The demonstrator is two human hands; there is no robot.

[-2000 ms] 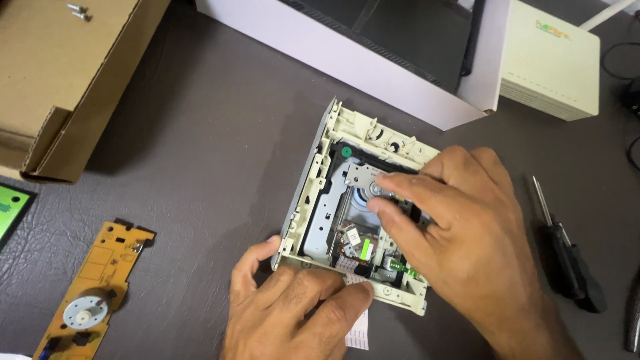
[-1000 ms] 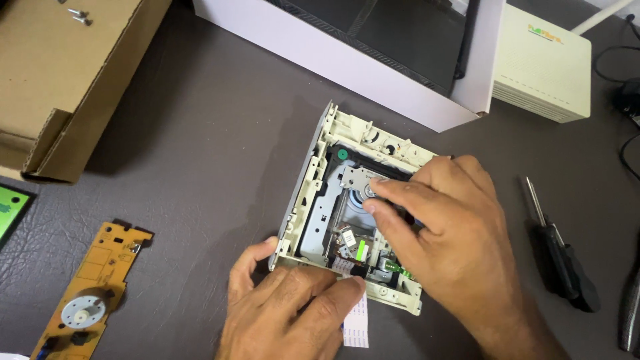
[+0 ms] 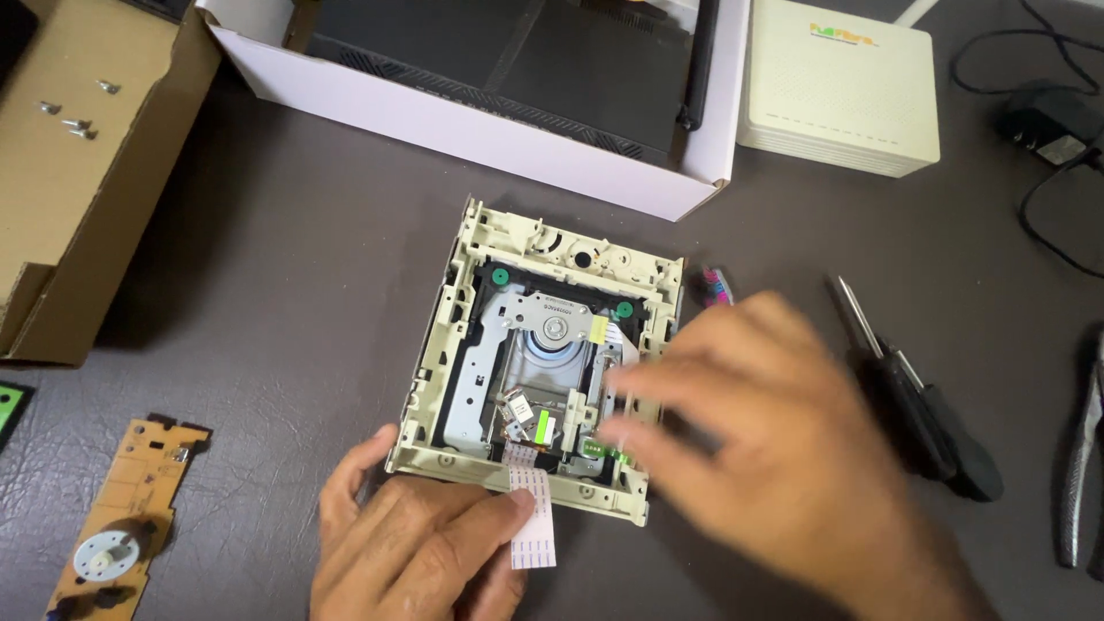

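An optical disc drive chassis with a cream plastic frame lies on the dark table, its metal mechanism and spindle motor uncovered. My left hand grips the lower left edge of the frame, its thumb against a white ribbon cable that hangs over the near edge. The laser pickup sits near that edge, close to the cable. Blurred by motion, my right hand hovers over the right side of the drive with thumb and fingers apart, nothing seen between them.
Left are an open cardboard box with several screws and an orange circuit board with a motor. A white box and router stand behind. Right lie screwdrivers, pliers and a black adapter.
My right hand has moved off the spindle motor toward the right, uncovering the motor and the drive's far right corner. The left hand still holds the near edge.
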